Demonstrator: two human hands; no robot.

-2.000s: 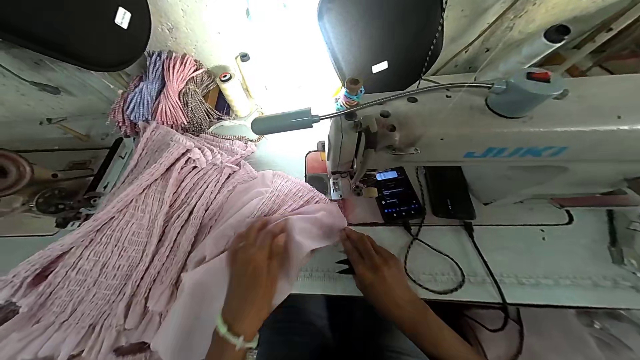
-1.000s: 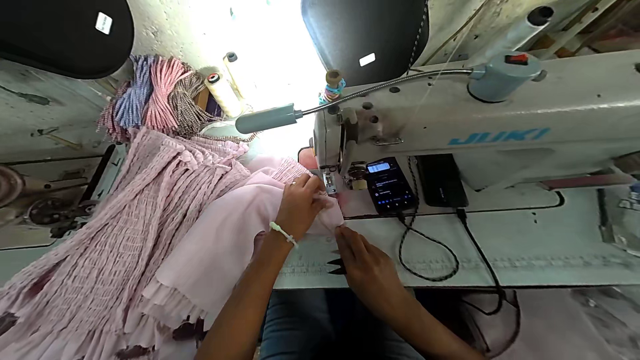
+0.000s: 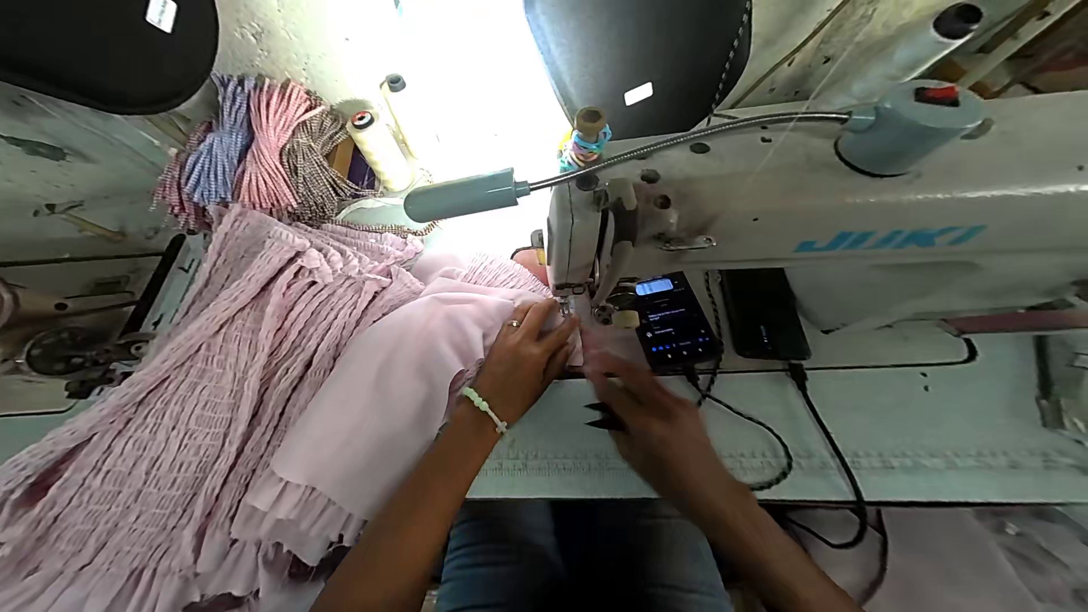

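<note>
Pink fabric point(image 3: 382, 399) lies under and left of the needle and presser foot point(image 3: 565, 308) of a Juki industrial sewing machine point(image 3: 850, 195). My left hand point(image 3: 529, 353) presses on the fabric right at the presser foot, fingertips close together; a ring and a pale bead bracelet are on it. My right hand point(image 3: 650, 412), blurred, is just right of the needle area, with dark pointed blades, perhaps thread snips point(image 3: 605, 416), showing beside its fingers. Whether its fingertips hold anything is unclear. A pile of gathered, shirred pink fabric point(image 3: 170, 408) spreads over the left side.
A lit phone point(image 3: 676, 323) and a black device point(image 3: 765, 314) with cables lie right of the needle. Behind are bundles of cords point(image 3: 272, 153), thread cones point(image 3: 380, 151) and a gooseneck lamp point(image 3: 467, 197). Another machine's parts point(image 3: 68, 348) stand at the left edge.
My left hand has moved from the loose fabric up to the presser foot. My right hand was at the fabric's front edge and has shifted right, now blurred.
</note>
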